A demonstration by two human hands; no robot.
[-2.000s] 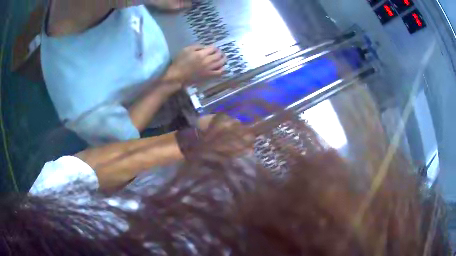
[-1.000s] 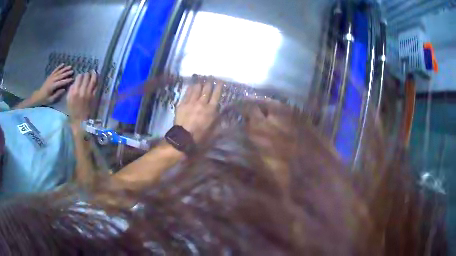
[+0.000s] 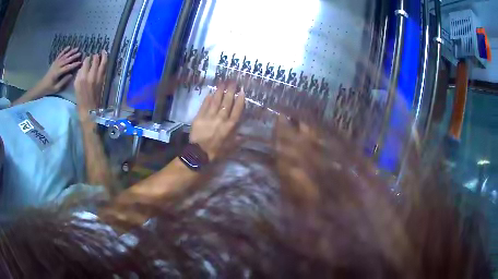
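Note:
Rows of small dark metal parts (image 3: pixel 266 72) lie across the silver work plate (image 3: pixel 341 41), which has tiny holes and strong glare. My left hand (image 3: pixel 214 121), with a dark wristwatch, rests at the near side of the rows, its fingertips at the parts; I cannot tell if it holds anything. A thin shiny strip (image 3: pixel 261 103) lies by its fingertips. My right hand (image 3: pixel 297 144) shows only faintly behind hair, right of the left hand; its fingers and contents are hidden.
A blue conveyor belt (image 3: pixel 155 54) with metal rails runs left of the plate, with a bracket (image 3: pixel 128 128) at its near end. Another blue belt (image 3: pixel 403 82) is at right. A person in light blue (image 3: pixel 49 147) works at left. A white basket (image 3: pixel 463 34) is far right. Hair covers the lower view.
Compared with one second ago, the view has shifted slightly and the part rows show more clearly. My left hand stays near the same rows. The other person's hands remain on their parts.

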